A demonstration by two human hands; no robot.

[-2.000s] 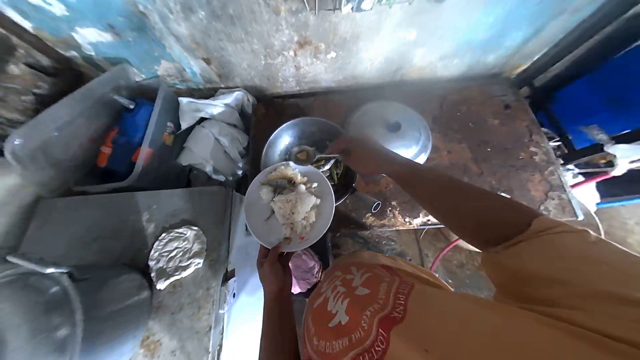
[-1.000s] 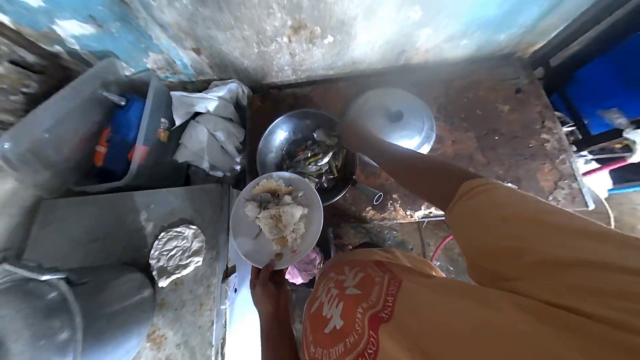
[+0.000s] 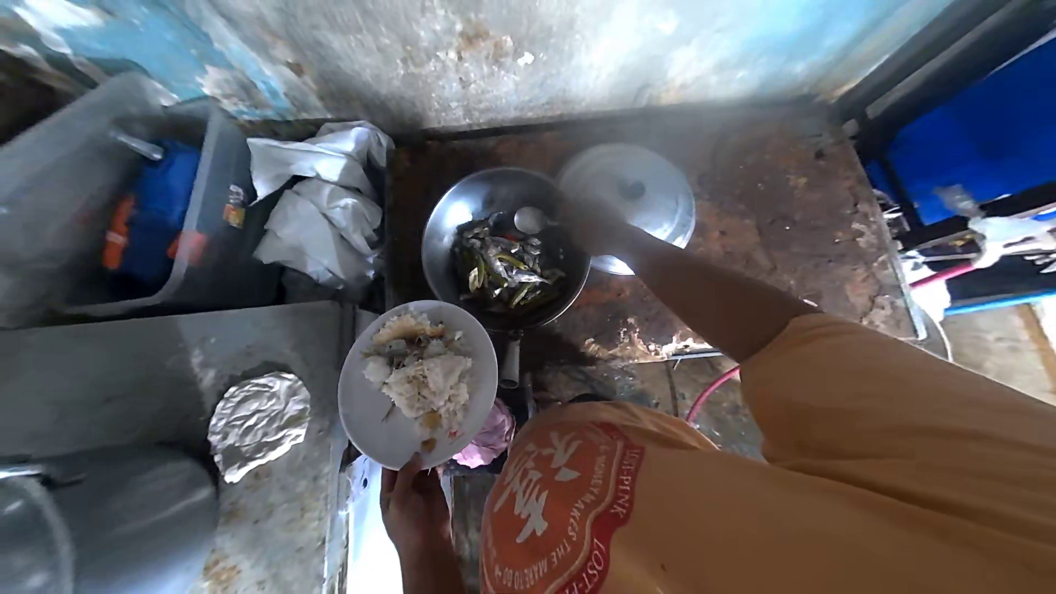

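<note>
My left hand grips the near rim of a white plate that bears white rice and some bits of food. Just right of and beyond the plate, a metal frying pan holds cooked food with green pieces in it. Over the pan's right side is my right hand, blurred, shut on a spoon whose bowl is above the food. Part of the spoon's handle is hidden by the hand. A round metal lid lies behind my right hand and forearm.
A rusty tabletop extends right of the pan, against a stained wall. At left are a clear plastic bin, crumpled silvery sheets, a crumpled foil piece and a large metal pot. A pink hose runs below the table.
The plate was over the pan's near left edge two seconds ago; it has moved left, away from the pan. More of the pan's food shows, and the spoon's bowl is now plainly visible.
</note>
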